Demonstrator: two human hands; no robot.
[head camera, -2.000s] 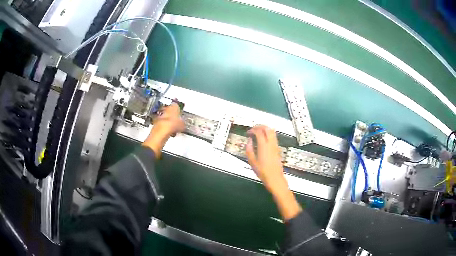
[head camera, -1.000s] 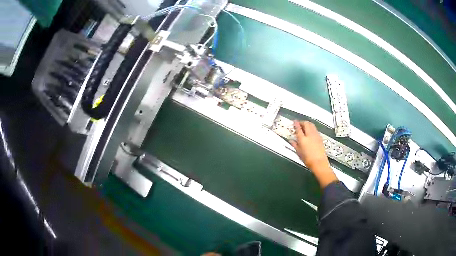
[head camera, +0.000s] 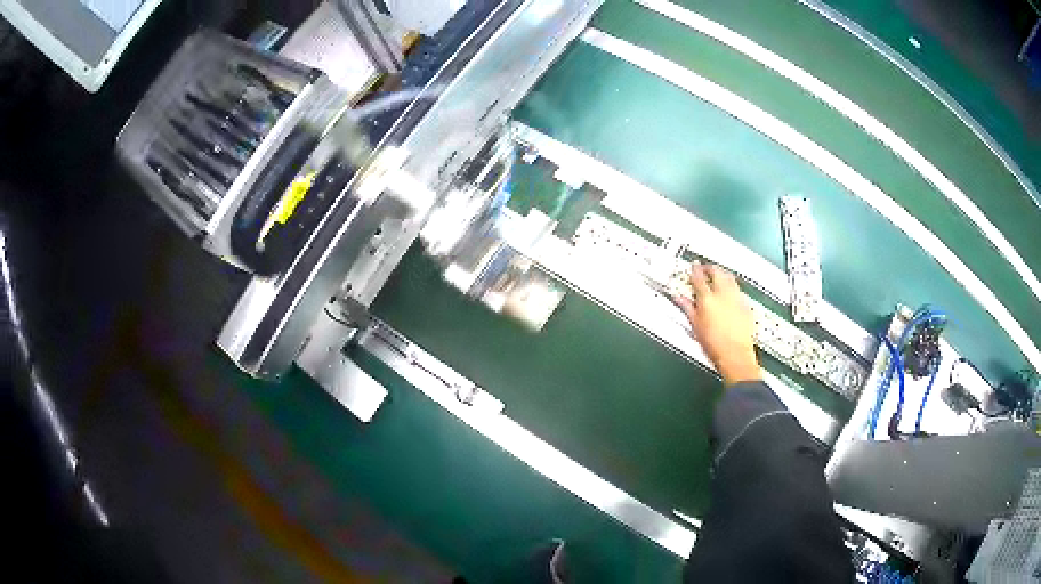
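Observation:
My right hand (head camera: 721, 319) is over the guide track, its fingertips down at a silver carrier fixture. I cannot tell if they grip it or only touch it. One carrier fixture (head camera: 616, 245) lies in the track left of the hand, and another (head camera: 816, 354) lies in it to the right, towards the blue-tubed station. A third carrier fixture (head camera: 801, 257) lies loose and crosswise on the green surface beyond the track. My left hand is not in view; a bit of dark cloth shows at the bottom edge.
A blurred machine head (head camera: 468, 228) hangs at the track's left end, with a blurred silver piece (head camera: 531, 297) at its near side. A long beam (head camera: 388, 228) with a black cable chain stands at left. A station with blue tubes (head camera: 913, 365) is at right. White rails (head camera: 548, 468) cross the green surface.
My left hand has left the machine head and gone out of view. My right hand stays low at the track. The machine head has shifted towards me, off the track. The view has turned.

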